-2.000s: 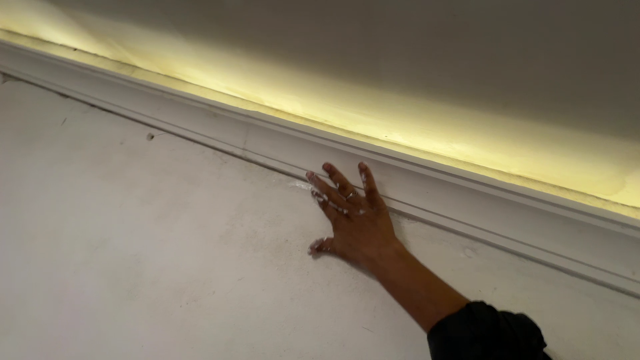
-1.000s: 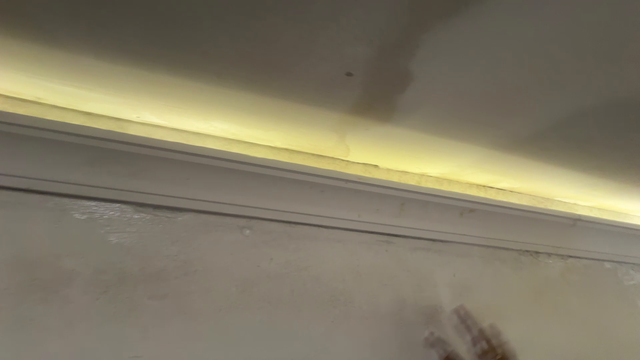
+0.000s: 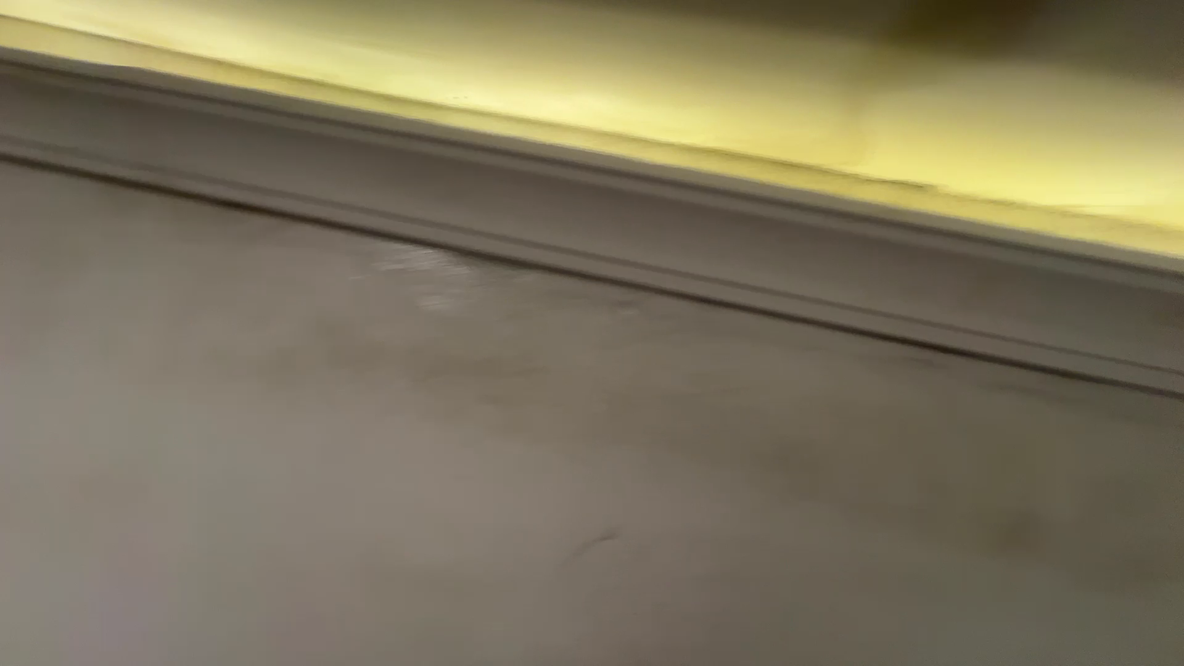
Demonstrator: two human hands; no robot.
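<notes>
Neither my left hand nor my right hand is in the head view. A pale cornice moulding [image 3: 592,203] slants down from upper left to right, with a dark line along its lower edge. Below that edge lies the wall [image 3: 518,481], with brownish smudges. A whitish streaked patch [image 3: 425,273] marks the wall just under the moulding, left of the middle. The picture is blurred.
Yellow light glows along the ledge above the moulding and on the ceiling surface [image 3: 647,83]. A darker stain [image 3: 967,23] shows at the upper right. The wall bears a small curved mark [image 3: 594,544] low down.
A hand with white smears was spread on the wall by the moulding, then blurred at the bottom edge; now it is out of view. The view has shifted.
</notes>
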